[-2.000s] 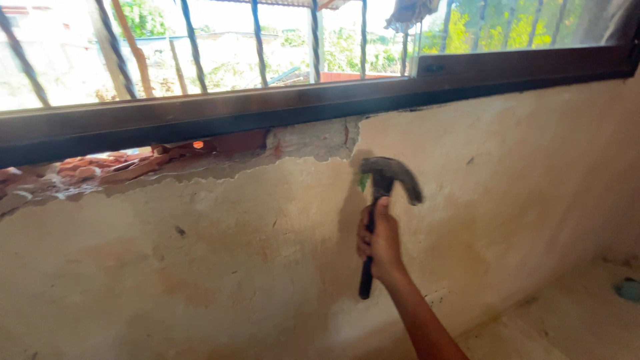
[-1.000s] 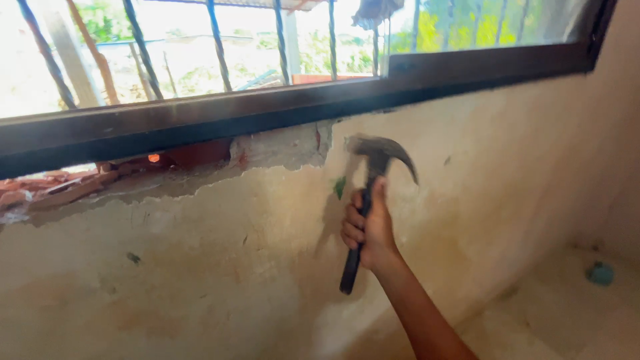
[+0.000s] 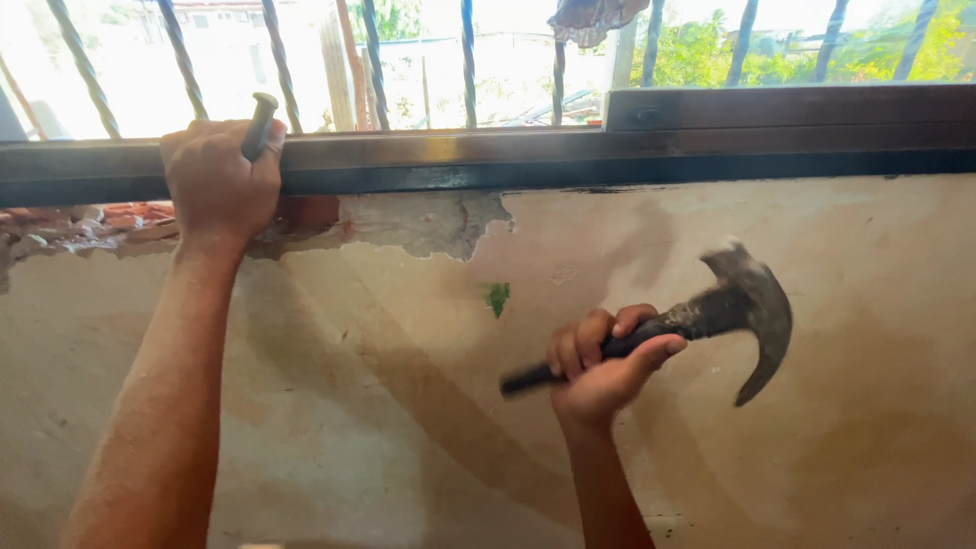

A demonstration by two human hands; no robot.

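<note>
My left hand [image 3: 221,171] is raised at the window frame [image 3: 457,152], closed round a metal chisel [image 3: 261,126] whose flared head sticks up above the thumb; its lower end is hidden. At centre right my right hand [image 3: 602,362] grips the dark handle of a claw hammer [image 3: 751,305], tilted with its head to the upper right and the claw pointing down. Beneath the frame, broken plaster [image 3: 427,225] bares grey mortar and red brick rubble [image 3: 130,217] on the left. The painted wall [image 3: 366,427] lies behind both hands.
Twisted metal bars [image 3: 468,69] stand in the window, with daylight and greenery outside. A sliding sash [image 3: 785,110] fills the right part of the frame. A crumpled cloth-like thing [image 3: 598,19] hangs at the top. A green mark [image 3: 498,299] shows on the wall.
My left hand has come into view with the chisel, at the window frame. The hammer in my right hand has tipped from nearly upright toward the right. The view has shifted.
</note>
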